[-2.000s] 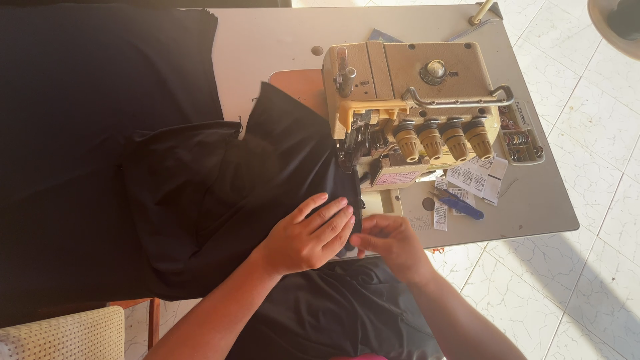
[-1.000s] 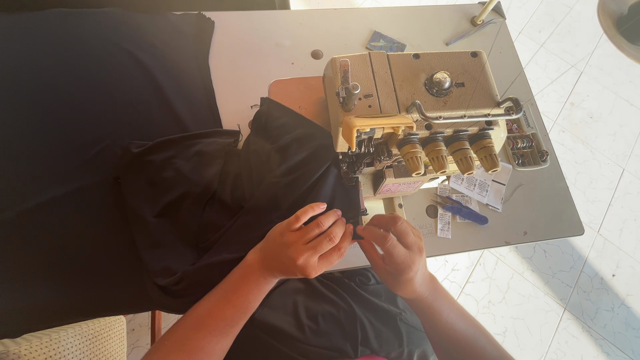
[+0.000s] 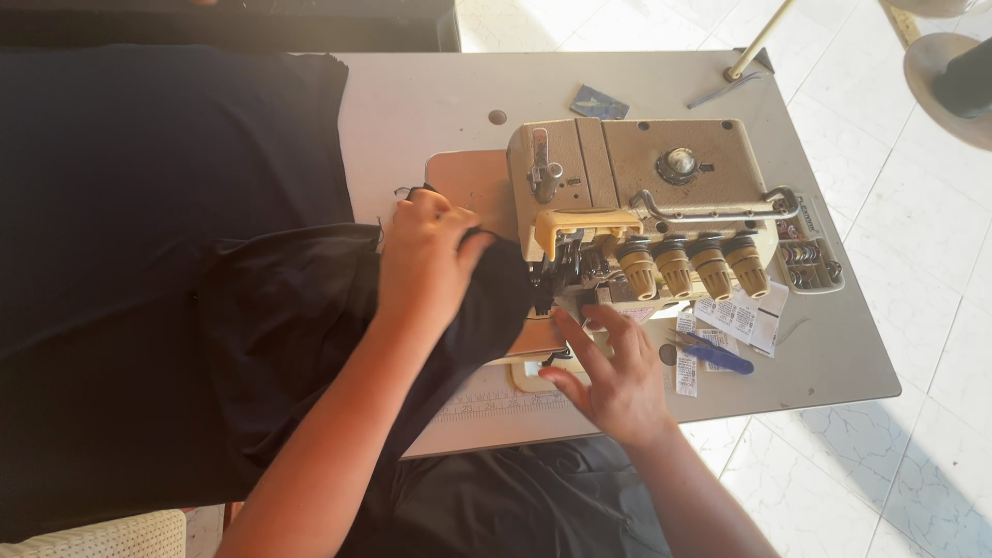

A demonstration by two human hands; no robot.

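Observation:
A beige overlock sewing machine stands on the worktable. Black fabric lies to the left of its needle and presser foot area, its right edge close to the foot. My left hand grips the upper part of this fabric between thumb and fingers, left of the machine. My right hand holds nothing; its fingers are spread just below the presser foot, with the index fingertip close to the foot. Dark cloth also lies below the table's front edge.
Blue-handled thread snips lie on paper labels right of my right hand. A large black fabric piece covers the table's left side. Tweezers lie at the back right, by a thin post. A printed ruler runs along the front edge.
My left hand has moved up and left along the fabric. My right hand has let go of the fabric edge and spread its fingers. The fabric has shifted left, baring the plate below the foot.

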